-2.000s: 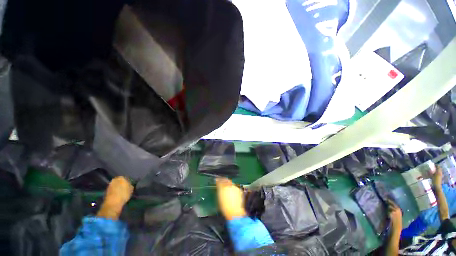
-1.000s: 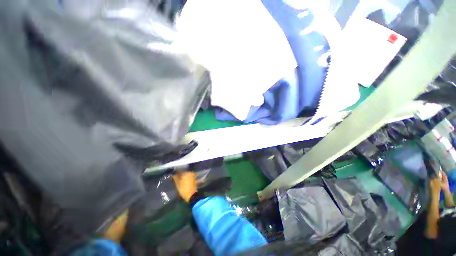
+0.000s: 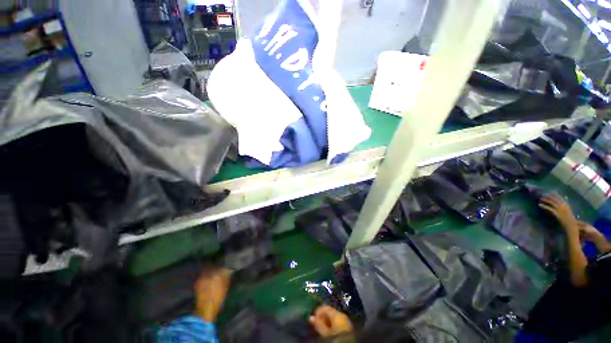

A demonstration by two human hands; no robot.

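My left hand (image 3: 213, 291) is low in the picture, blurred, over dark poly bags on the green belt; whether it grips one cannot be told. My right hand (image 3: 331, 323) is at the bottom edge, fingers curled, partly in shadow; nothing clear shows in it. Small black poly bags (image 3: 248, 248) lie on the green belt (image 3: 291, 278) in front of my hands. A grey-black poly bag (image 3: 395, 285) lies to the right of them. A large silvery-grey poly bag (image 3: 157, 144) with a black open mouth hangs over the shelf edge at the left.
The shelf's pale metal edge (image 3: 281, 191) and a slanting pale post (image 3: 419, 130) cross the view. A white-and-blue cloth (image 3: 295, 74) and a white card (image 3: 395, 84) are on the shelf. At the right, another worker's hands (image 3: 566, 221) are near black bags and white cartons (image 3: 583, 174).
The view has tilted up, showing the background shelving. My right hand has moved right and down from near the shelf edge. My left hand is clear of the large bag that partly covered it.
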